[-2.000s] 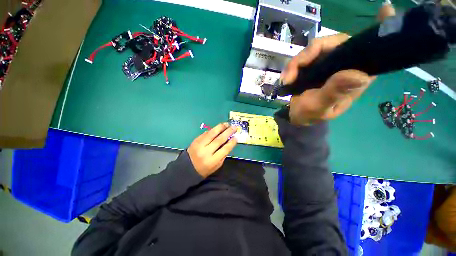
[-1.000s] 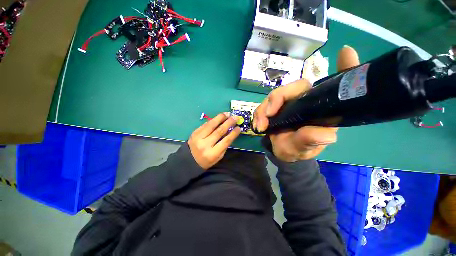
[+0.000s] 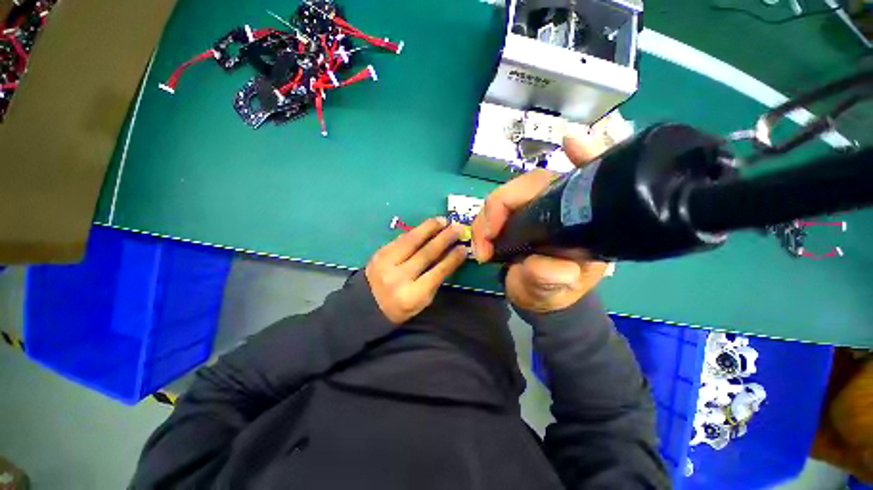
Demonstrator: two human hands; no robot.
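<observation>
My right hand (image 3: 536,230) is closed around the black electric screwdriver (image 3: 622,196), held tilted with its tip end low over the fixture plate (image 3: 466,202). The tip itself is hidden by my fingers. My left hand (image 3: 412,268) lies at the plate's left end, fingertips pressing on a small circuit board (image 3: 460,219). A yellow spot shows on the board beside my fingertips. A red lead (image 3: 400,225) with a white plug sticks out left of my fingers. Most of the plate is hidden under my right hand and the screwdriver.
The screw feeder (image 3: 565,75) stands behind the plate. A tangle of boards with red leads (image 3: 287,72) lies at the left; another group (image 3: 794,237) is partly hidden at the right. A cardboard box (image 3: 72,124) is far left. Blue bins (image 3: 115,316) sit below the bench edge, the right one holding white parts (image 3: 725,397).
My right hand has brought the screwdriver from over the feeder's front ledge down to the plate, and its body now stands more steeply. My left hand stays on the board.
</observation>
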